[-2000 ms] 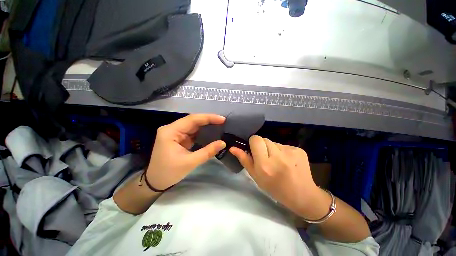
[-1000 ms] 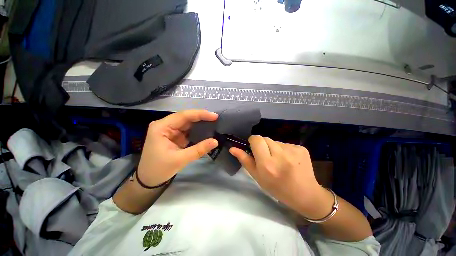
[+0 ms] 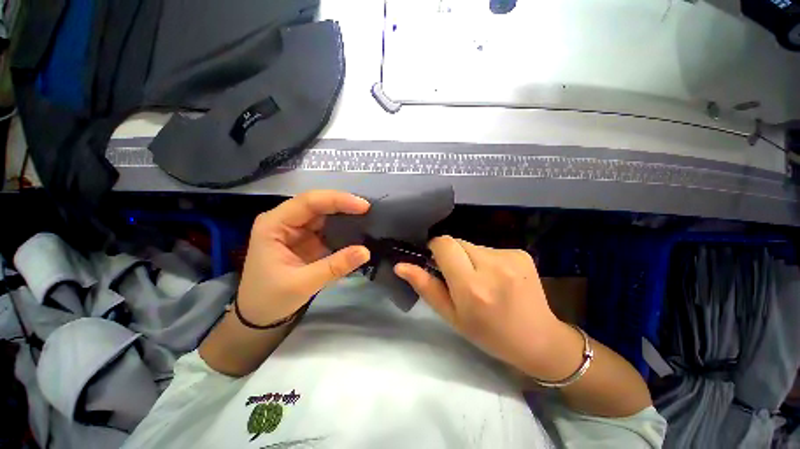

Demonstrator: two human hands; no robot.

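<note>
My left hand [image 3: 298, 254] pinches a folded dark grey cloth piece [image 3: 408, 210] between thumb and fingers, in front of my body just below the table edge. My right hand [image 3: 482, 294] is closed at the right side of the cloth, with a slim black item [image 3: 410, 255] between thumb and forefinger; whether it is a tool or a label edge I cannot tell. A black label partly shows near my left thumb. Another dark grey curved piece [image 3: 303, 74] with a black label [image 3: 253, 119] lies on the table at the left.
The white table has a printed ruler edge [image 3: 526, 168]. Larger dark grey cloth with a blue area [image 3: 68, 53] lies at far left. Below the table, loose grey cloth [image 3: 83, 351] is at left, and a tied grey bundle [image 3: 719, 333] is by a blue crate [image 3: 653, 298] at right.
The held cloth and my left hand have shifted slightly left. My right hand stays against the cloth with a similar grip. The view has shifted a little.
</note>
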